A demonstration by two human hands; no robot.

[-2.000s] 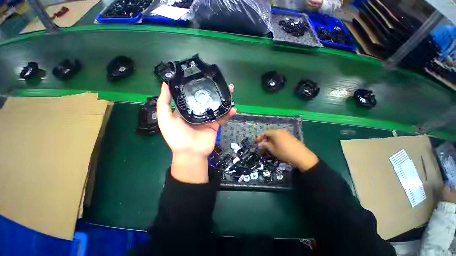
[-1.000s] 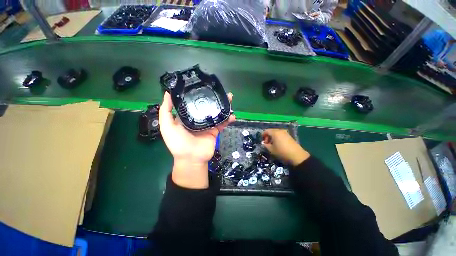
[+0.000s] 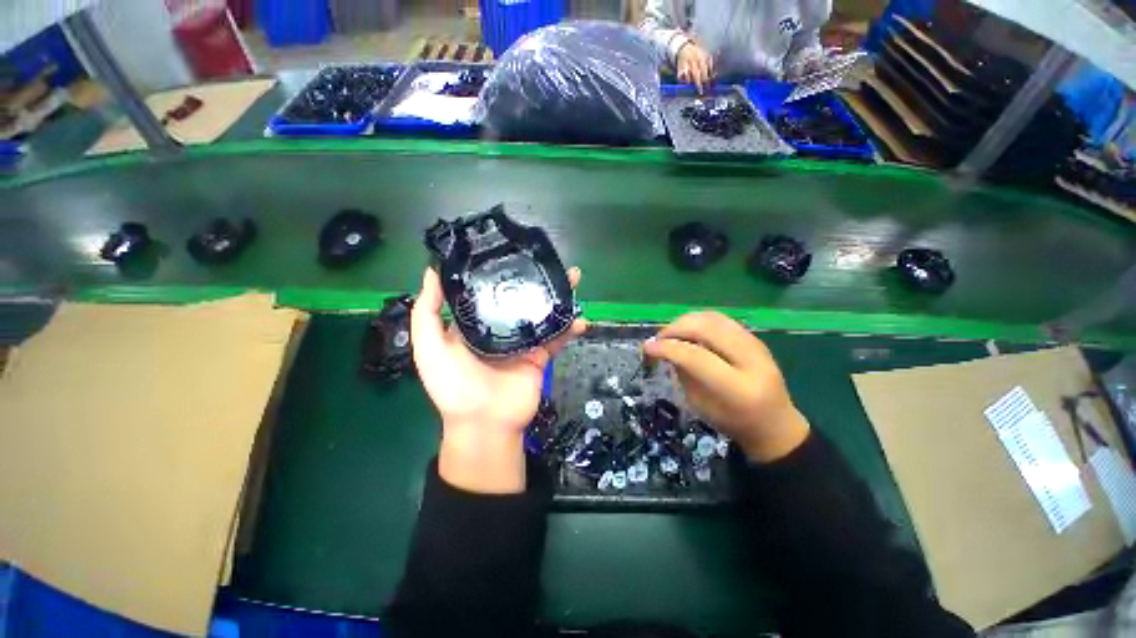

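Note:
My left hand (image 3: 480, 386) holds a glossy black housing (image 3: 508, 293) from below, its open side facing up with a pale area at the centre and its narrow neck pointing away. My right hand (image 3: 733, 374) is over the right part of a grey speckled parts tray (image 3: 642, 501). Its thumb and finger pinch a small dark part (image 3: 649, 354), too small to make out clearly. Several round-faced inserts (image 3: 638, 474) with silver-white faces lie jumbled with dark bits in the tray.
Another black unit (image 3: 390, 339) sits left of my left hand. Several black units lie along the green belt (image 3: 598, 224). Cardboard sheets lie left (image 3: 125, 436) and right (image 3: 984, 474), the right one with a printed label sheet (image 3: 1038, 459). Beyond are a plastic bag (image 3: 573, 81) and a person's hand (image 3: 694, 65).
My right hand has risen from among the parts to the tray's far side, pinching a small part. My left hand still holds the housing. The view has tilted up, showing more of the person across.

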